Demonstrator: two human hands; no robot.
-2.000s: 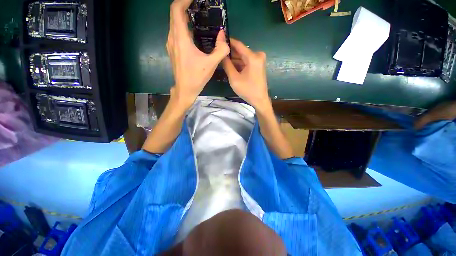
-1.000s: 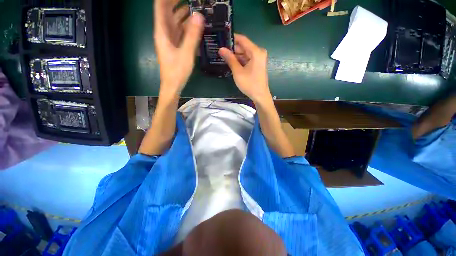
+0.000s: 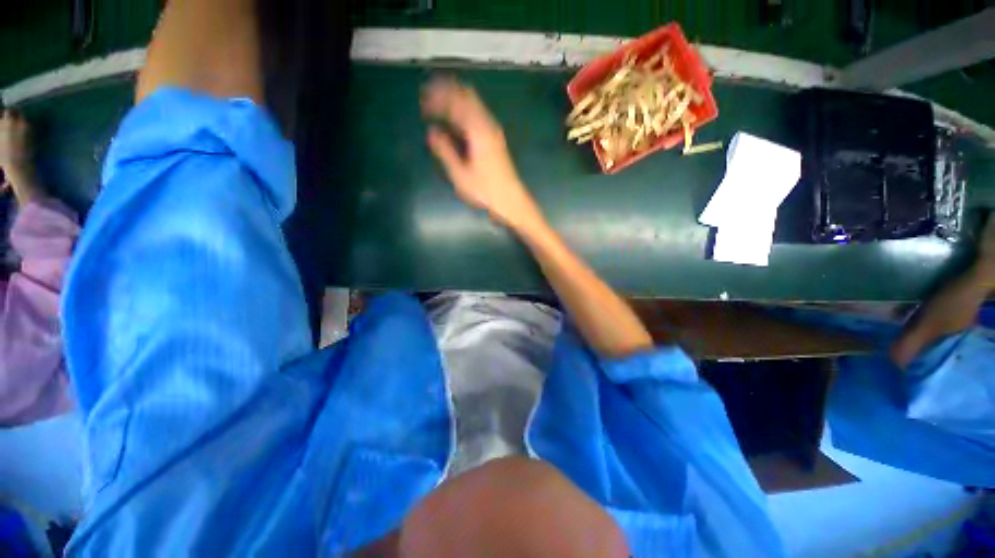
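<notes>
My right hand point(image 3: 471, 153) is over the green bench, blurred, with its fingers apart and nothing seen in it. My left arm reaches up past the top left edge of the picture; my left hand is out of view. No phone body shows in my hand or in front of me. A red box point(image 3: 707, 100) of loose tan strips point(image 3: 636, 104) stands beyond and to the right of my right hand. One strip sticks out by its corner.
A white folded sheet point(image 3: 751, 196) lies right of the red box. A glossy black tray point(image 3: 878, 164) lies further right. A pale rail point(image 3: 469, 46) crosses behind. A brown cardboard box point(image 3: 753, 330) is below the bench edge. Other people's arms show at both sides.
The view has shifted, showing more of the far bench. The phone body has left my right hand and the view. My left arm has swung far forward and left, covering the phone tray.
</notes>
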